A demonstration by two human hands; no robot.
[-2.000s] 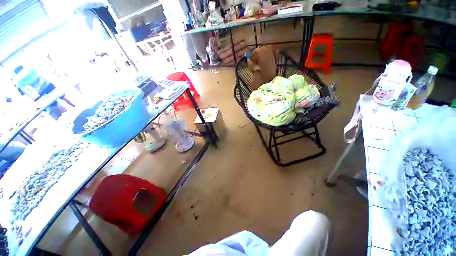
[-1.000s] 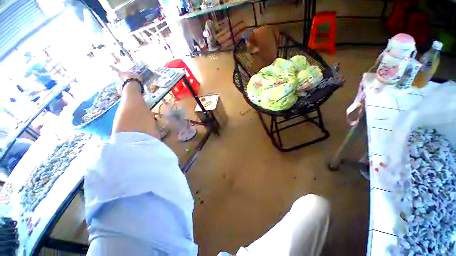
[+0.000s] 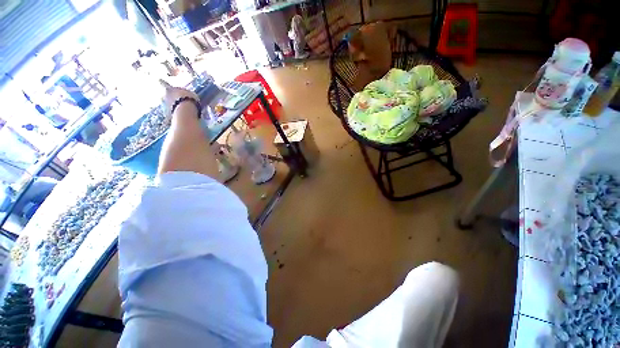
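My left hand (image 3: 175, 95) is at the end of my outstretched arm at upper left, with a dark bead bracelet at the wrist. It is over or beside the blue basin (image 3: 133, 162); contact cannot be told. A finger seems to point up and left, but glare blurs the hand and hides whether it holds anything. The basin is full of small greyish pieces (image 3: 151, 129). More grey pieces (image 3: 81, 221) lie heaped on the white-covered table at left. My right hand is out of the picture.
A clear plastic bag with grey parts (image 3: 598, 234) lies on the white gridded table (image 3: 540, 153) at right, with a pink-topped bottle (image 3: 564, 75). A black chair (image 3: 415, 153) holds a yellow-green cloth bundle (image 3: 391, 105). Red stools (image 3: 257, 102) stand behind.
My left arm came into view from below, reaching toward the basin, between two seconds and one second ago. Since then it has stayed stretched out while the view shifted slightly.
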